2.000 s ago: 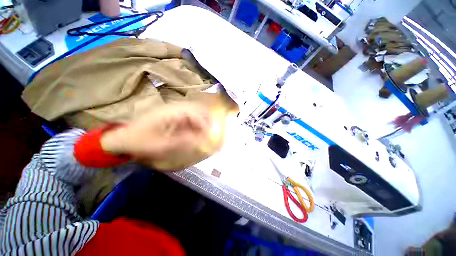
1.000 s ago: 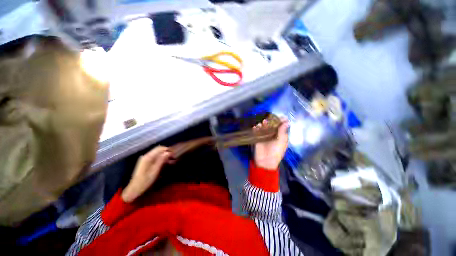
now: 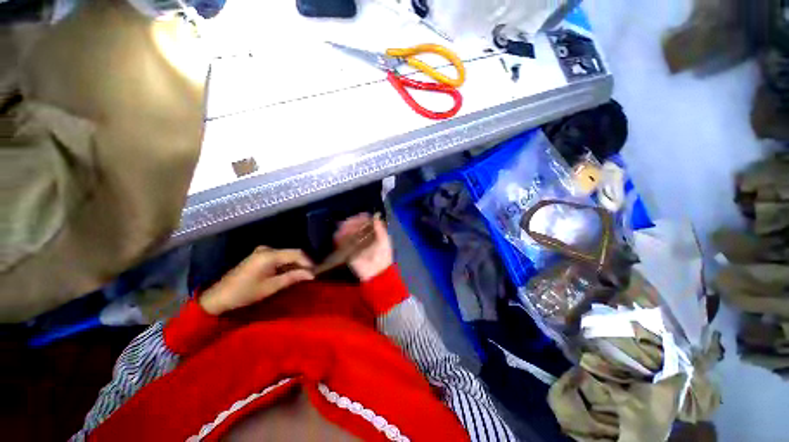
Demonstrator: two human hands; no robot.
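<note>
My left hand (image 3: 258, 278) is at the lower middle, in front of the table edge, with its fingers pinched on one end of a narrow brown binding strip (image 3: 336, 255). My right hand (image 3: 370, 248) holds the other part of the strip, palm turned up. The strip is short and slanted between the hands. The khaki garment panel (image 3: 104, 164) lies bunched on the left of the table and hangs over its front edge.
Scissors (image 3: 424, 76) with red and orange handles lie on the white table. A small brown scrap (image 3: 245, 166) is near the ruler edge (image 3: 346, 171). Below right, a blue crate (image 3: 506, 250) holds dark cloth and a clear bag (image 3: 528, 194); khaki cloth (image 3: 619, 380) is beside it.
The brown strip was stretched between both hands; now my hands are closer together, with less strip showing between them. My right hand has moved left. A brown strip loop now shows on the clear bag.
</note>
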